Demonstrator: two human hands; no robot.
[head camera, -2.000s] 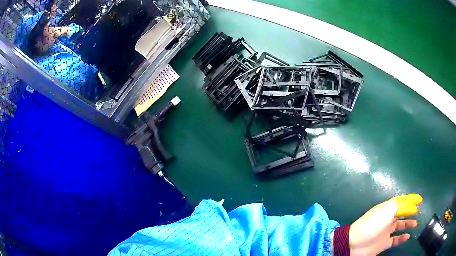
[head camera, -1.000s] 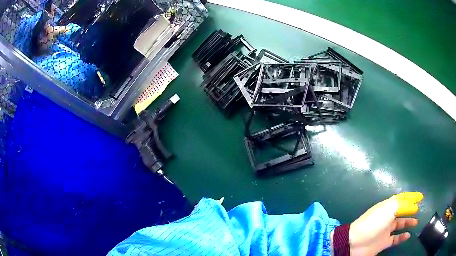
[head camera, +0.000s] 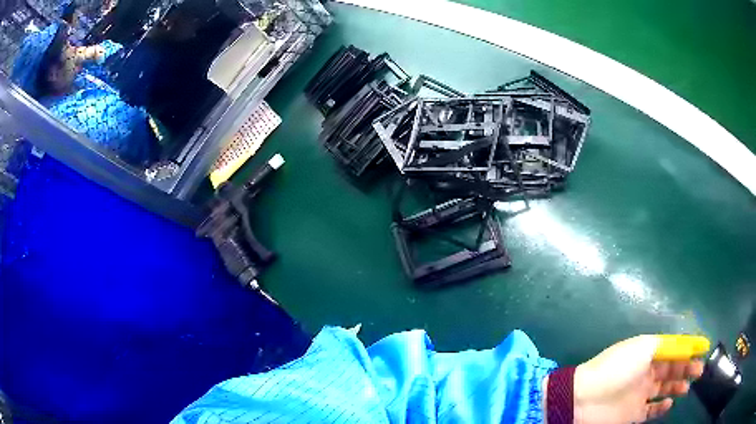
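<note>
My left hand (head camera: 634, 377) reaches in at the lower right from a blue sleeve with a dark red cuff. Yellow cots cover its upper fingertips, and the lower fingers are bare and slightly bent. The fingers are apart and show no grip. Their tips are at the left edge of a small black glossy display panel (head camera: 717, 381); I cannot tell if they touch it. A gold-orange patch (head camera: 742, 345) shows above the panel at the picture's right edge. My right hand is not in view.
Black open plastic frames (head camera: 456, 137) lie in a tangled heap on the green mat (head camera: 331, 265). A black pistol-like tool (head camera: 236, 232) lies beside a blue panel (head camera: 108, 290). A printed sheet (head camera: 247, 145) and a metal-edged, mesh-patterned screen stand behind; another person in blue (head camera: 95, 108) shows there.
The view has shifted slightly, so the frames and tool appear further left. My left hand has moved a little right and down, closer to the panel, with its yellow-covered fingers straighter.
</note>
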